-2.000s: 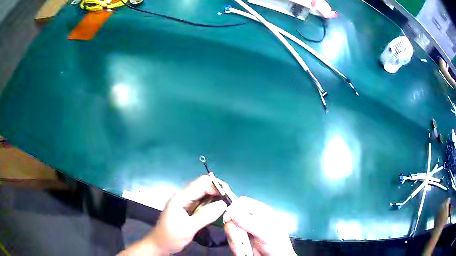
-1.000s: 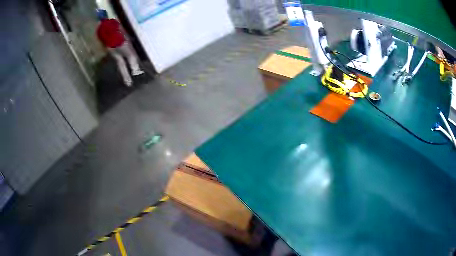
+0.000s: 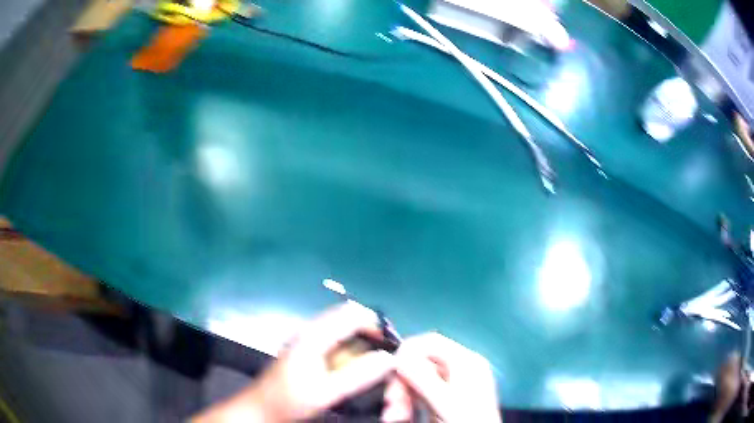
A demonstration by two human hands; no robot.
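Observation:
My left hand (image 3: 326, 363) and my right hand (image 3: 442, 376) are close together at the bottom centre, both blurred. My left hand holds a roll of tape (image 3: 351, 350) with a tan core, partly hidden by the fingers. A cable assembly runs between the hands. Its ring terminal (image 3: 334, 286) sticks out past my left fingers over the table as a bright blur. My right fingers are closed on the cable assembly, whose lower part is mostly hidden.
The green table (image 3: 331, 190) has crossed white cables (image 3: 496, 91) at the back and a white fan (image 3: 668, 109) at the far right. A cable pile (image 3: 711, 306) lies right, near a coworker's hand (image 3: 727, 384). An orange strip (image 3: 168, 47) and yellow item (image 3: 194, 10) are back left.
The view swung left to the floor and a distant person, then returned to the table. Both hands were out of view one second ago and show again, still around the cable assembly.

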